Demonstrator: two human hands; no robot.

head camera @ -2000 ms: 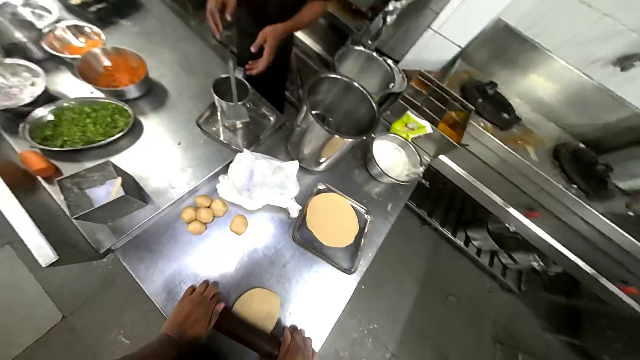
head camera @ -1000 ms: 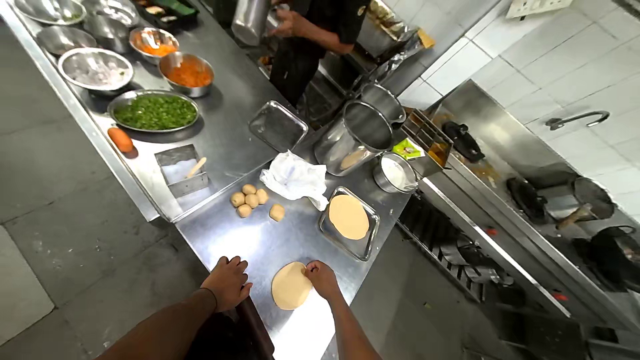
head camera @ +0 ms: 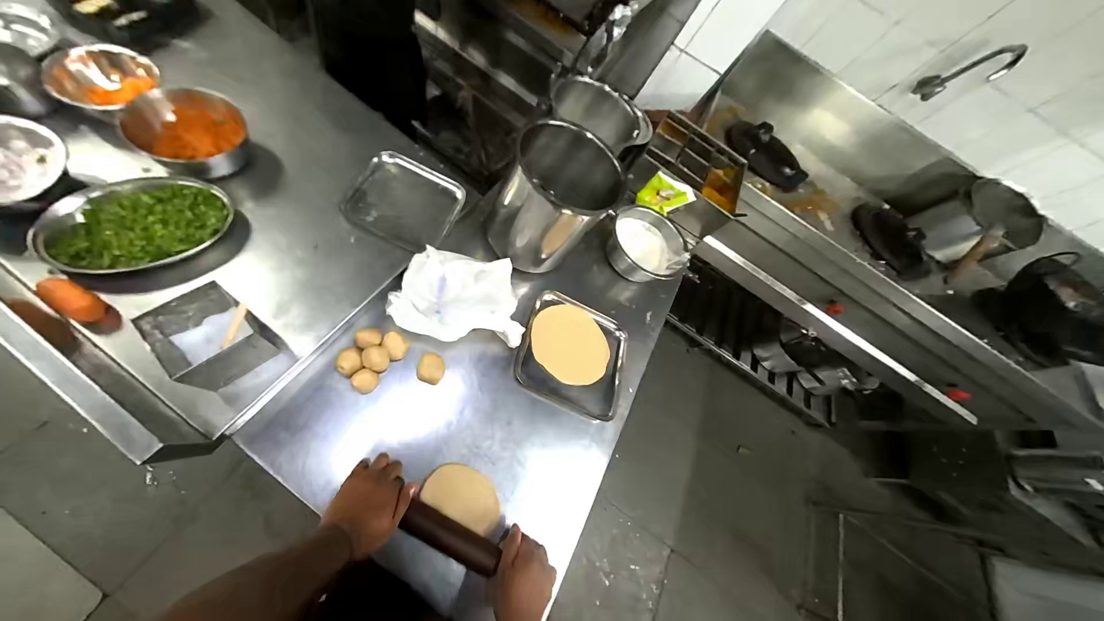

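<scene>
A dark rolling pin [head camera: 449, 538] lies across the near edge of a round of flattened dough [head camera: 462, 498] on the steel table. My left hand [head camera: 369, 504] is closed on one end of the pin, and my right hand [head camera: 523, 576] grips the other end. Beyond the dough, several dough balls [head camera: 374, 358] sit in a cluster, one a little apart. To their right a rolled dough disc [head camera: 570, 344] rests in a steel tray [head camera: 567, 399]. A crumpled white cloth [head camera: 454, 295] lies between the balls and the tray.
A tall steel pot [head camera: 555, 194], a pan of white flour-like powder [head camera: 643, 244] and an empty tray [head camera: 404, 200] stand farther back. At left are a plate of chopped greens [head camera: 141, 226], a bowl of orange shreds [head camera: 185, 129], a carrot [head camera: 71, 299] and a metal box [head camera: 213, 335]. Stoves line the right.
My right hand has left the dough round's edge and now holds the rolling pin. My left hand has also come onto the pin. The other person's hands have gone out of view.
</scene>
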